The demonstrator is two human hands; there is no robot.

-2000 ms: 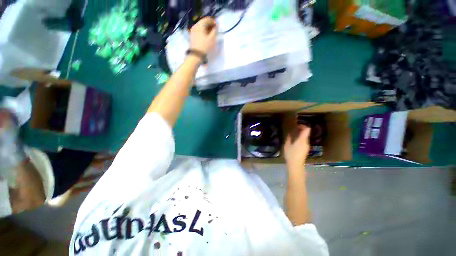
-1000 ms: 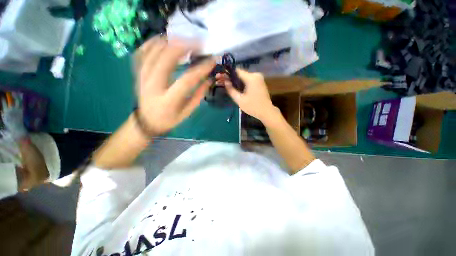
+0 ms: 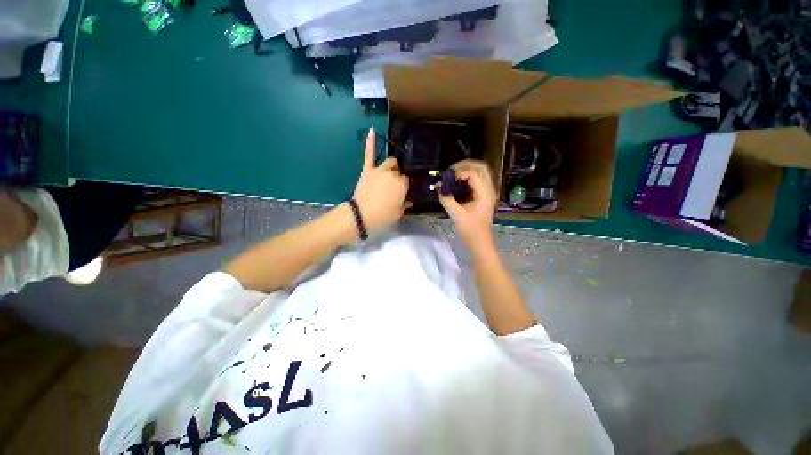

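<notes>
Two open brown boxes stand side by side, the left box (image 3: pixel 449 84) and the right box (image 3: pixel 587 164). Dark devices sit inside; the one in the left box (image 3: pixel 427 142) is partly in shadow. My right hand (image 3: pixel 473 197) is closed on a black cable bundle (image 3: pixel 453 185) with small shiny plug pins, over the left box's front. My left hand (image 3: pixel 382 194) is at that box's front left corner, index finger stretched out and other fingers curled. Whether it grips part of the cable is unclear.
White sheets (image 3: pixel 338 19) with black pieces lie behind the boxes. A purple-and-white box (image 3: pixel 680 182) stands right, below a black accessory pile (image 3: pixel 756 71). Green packets (image 3: pixel 156 16) are at the back left. A person's arm shows at the left edge, near a wooden stool (image 3: pixel 169 222).
Both hands have moved from above the mat to the left box's front, with the cable bundle in my right hand. The view has shifted, and the white sheets now sit higher in it.
</notes>
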